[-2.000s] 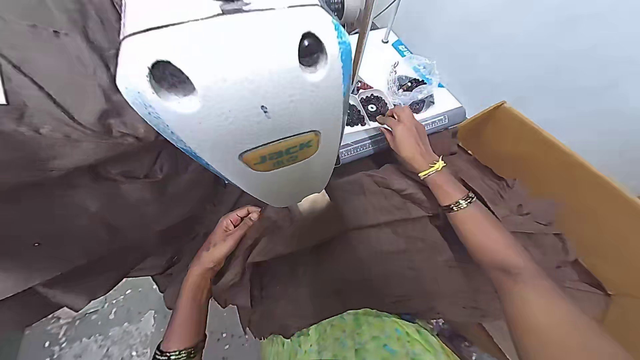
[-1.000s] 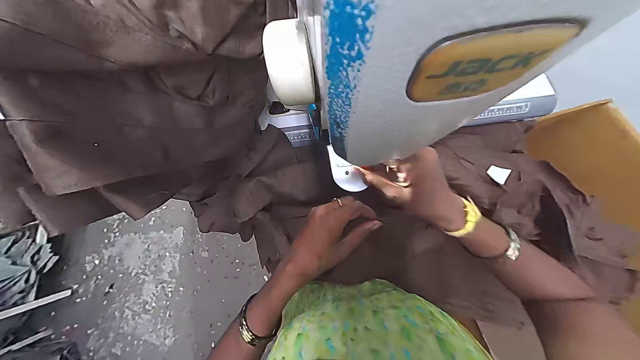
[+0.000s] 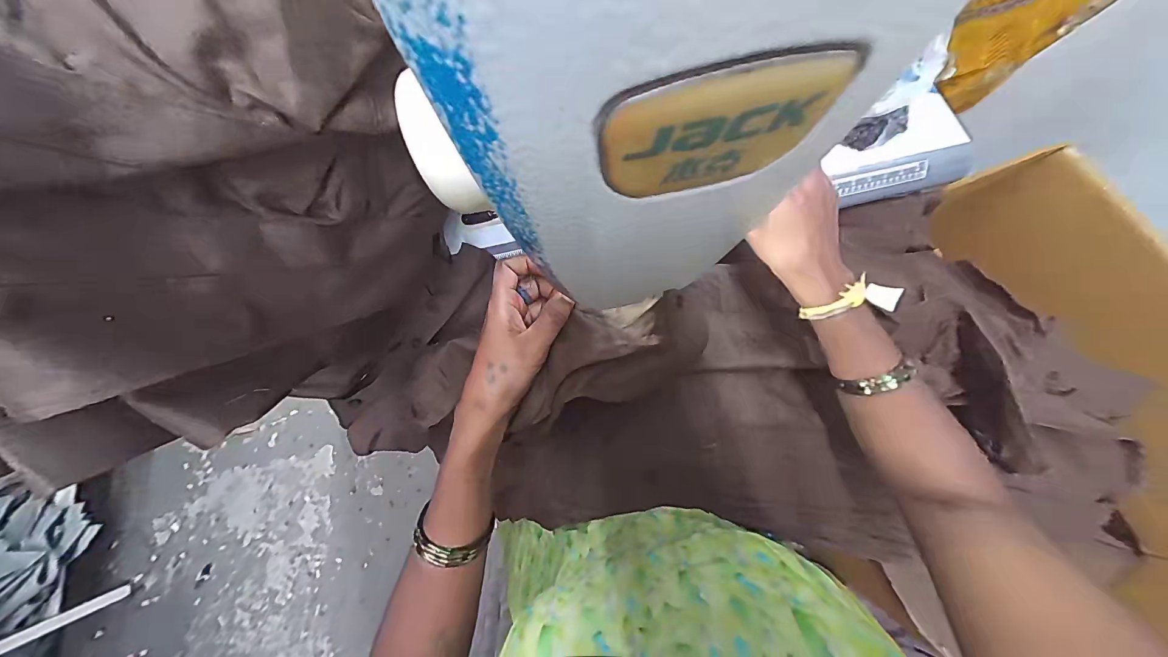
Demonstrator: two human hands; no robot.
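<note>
My left hand [image 3: 520,333] has its fingers closed on a fold of brown fabric [image 3: 620,438], just left of the lower end of the white Jack sewing machine head [image 3: 566,182]. The brown fabric spreads across my front and to the right. My right hand [image 3: 803,233] is raised at the right side of the machine head, with its fingertips partly hidden behind it; whether it holds anything cannot be seen. The needle area is hidden by the machine head.
More brown fabric [image 3: 210,237] is heaped at the left. A cardboard box [image 3: 1049,237] stands at the right. Behind my right hand, dark small items in plastic [image 3: 876,128] lie on the white machine base [image 3: 912,169]. Grey cloth pieces [image 3: 41,547] lie at the lower left.
My right hand, near the white presser area beside my left hand a second ago, has moved right and up to the machine's right side. My left hand now grips the fabric. The view has shifted.
</note>
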